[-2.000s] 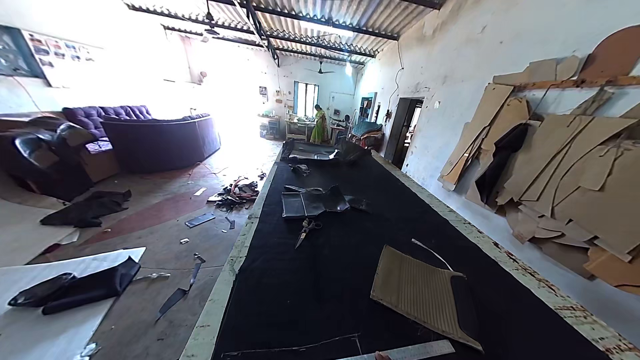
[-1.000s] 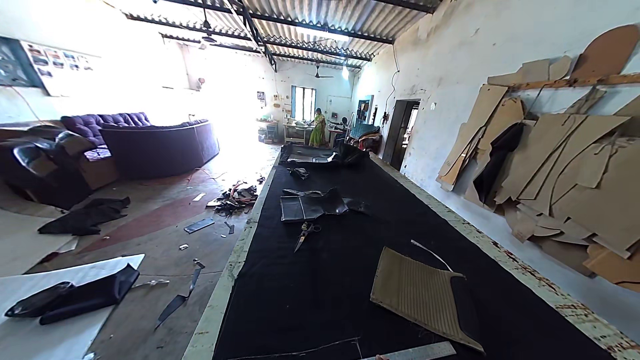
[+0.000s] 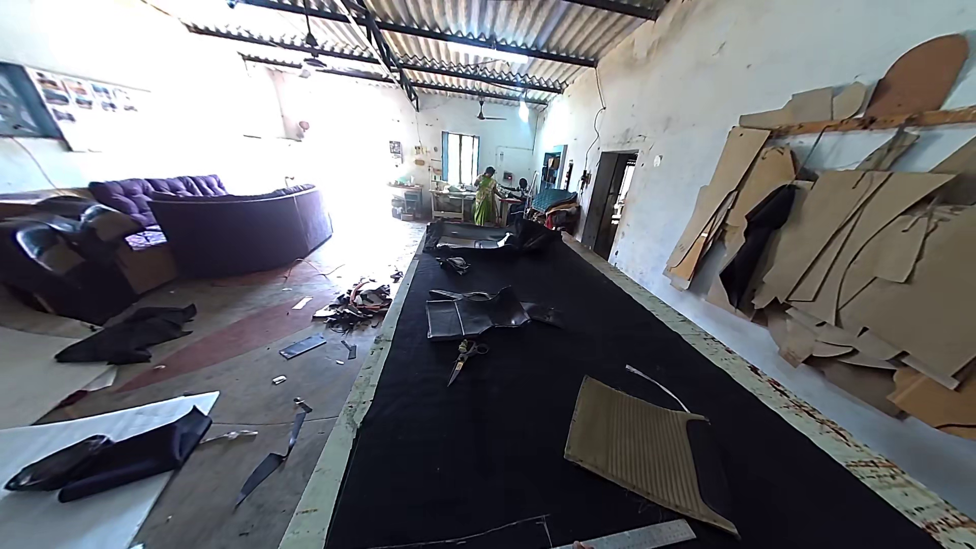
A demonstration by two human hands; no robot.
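At the bottom edge a small sliver of a fingertip (image 3: pixel 583 544) touches a metal ruler (image 3: pixel 644 536); which of my hands it belongs to cannot be told, and the rest of both hands is out of view. The ruler lies on black fabric (image 3: pixel 488 442) spread along a long table. Thin pale marked lines (image 3: pixel 488 531) run left of the ruler. Beyond it lies a ribbed tan panel (image 3: pixel 640 442) with a black edge and a pale strip at its top. Farther up are scissors (image 3: pixel 463 360) and a dark piece of shiny sheet material (image 3: pixel 476 314).
More dark material (image 3: pixel 488 238) is heaped at the table's far end. Brown pattern pieces (image 3: pixel 854 236) hang on the right wall. On the left floor are scraps (image 3: pixel 358 303), a white sheet (image 3: pixel 145 427) with dark fabric, and a purple sofa (image 3: pixel 244 232). A person (image 3: pixel 486 198) stands far back.
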